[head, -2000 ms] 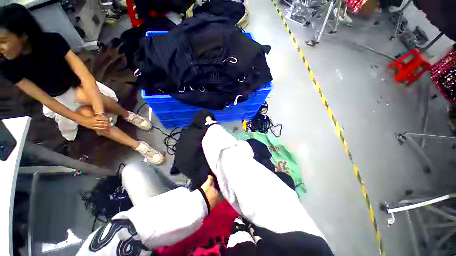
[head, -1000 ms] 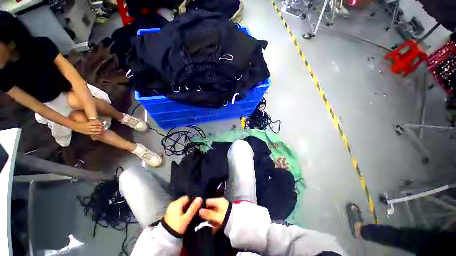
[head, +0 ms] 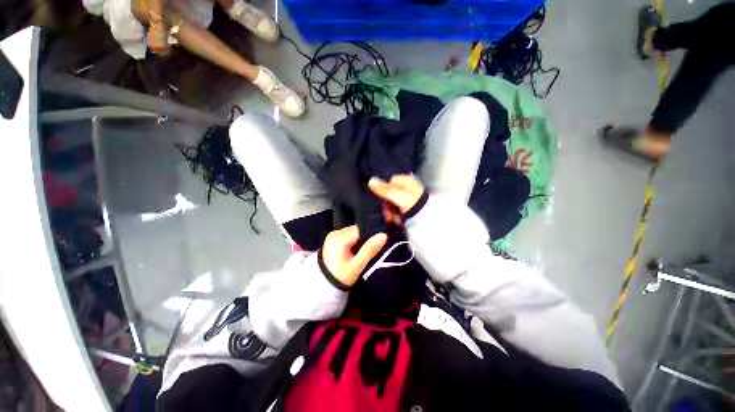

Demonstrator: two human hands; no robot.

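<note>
A black garment (head: pixel 371 153) hangs over my lap and between my knees. My left hand (head: pixel 350 253) is at its near part, thumb and fingers closed around the dark cloth. My right hand (head: pixel 400 193) is a little farther forward and to the right, its fingers extended against the cloth; its grip is partly hidden. A white cord loop (head: pixel 391 259) lies on the black cloth just right of my left hand. Whether a dark cord or small tool is between my fingers cannot be told.
A blue crate (head: pixel 411 22) stands ahead. Tangled black cords (head: pixel 218 161) lie on the floor. A green sack (head: pixel 538 153) lies under black cloth. A white table (head: pixel 48 265) is at left. A seated person's legs (head: pixel 213 48) show upper left; another person's legs (head: pixel 677 88) show at right.
The view has tilted down, so the crate has moved up and the garments on it have left the picture. My hands have moved apart. The white loop shows more clearly. The legs at right have moved forward.
</note>
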